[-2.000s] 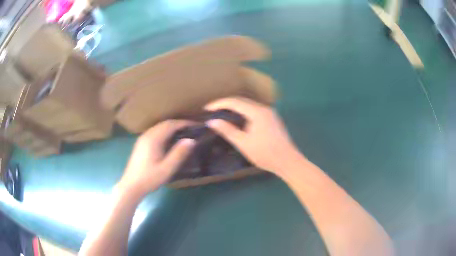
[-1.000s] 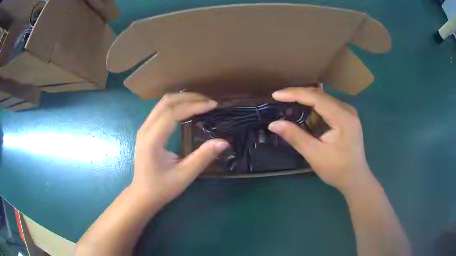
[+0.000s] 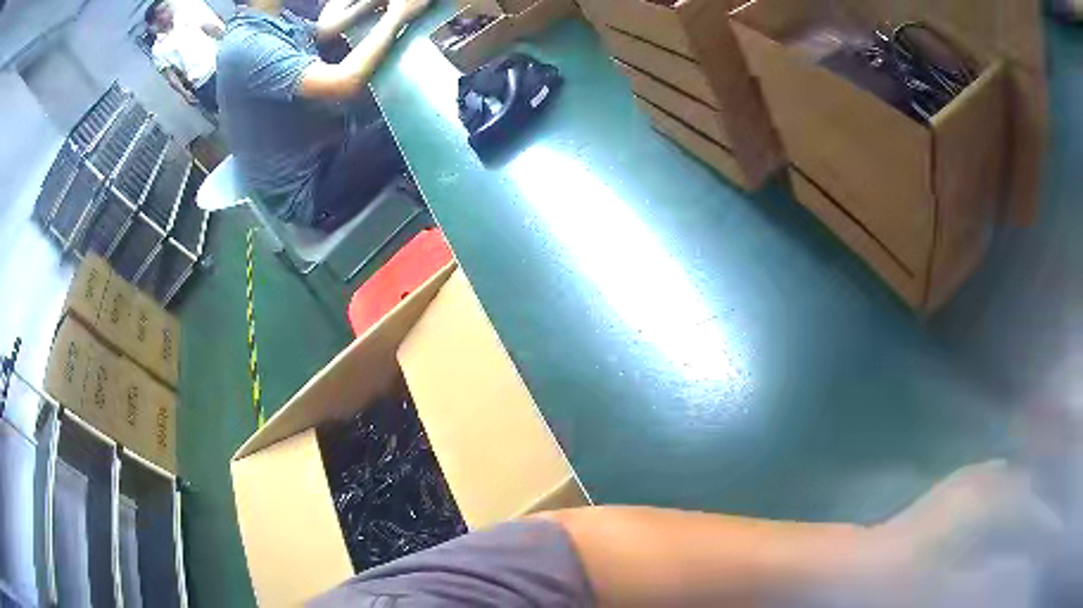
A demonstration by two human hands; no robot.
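My left forearm, with a grey sleeve, reaches across the bottom to the right. My left hand (image 3: 986,523) is blurred at the lower right over the green table (image 3: 760,457); whether it holds anything cannot be told. My right hand is out of the picture. A large open brown carton (image 3: 283,511) stands beside the table edge, full of black coiled cables or adapters (image 3: 392,487). Brown mailer boxes (image 3: 849,149) are stacked on the table at the upper right, the top one open with black cables (image 3: 909,71) in it.
A black bundle (image 3: 505,101) lies on the table near the far left edge. A seated person (image 3: 279,113) works at the table, and another person is behind. A red stool (image 3: 398,279) is beside the table. Cartons (image 3: 113,362) and racks stand at the left.
The view has swung left, away from the open mailer box that both hands were at. The bulk carton and people have come into view. The right hand has left the picture.
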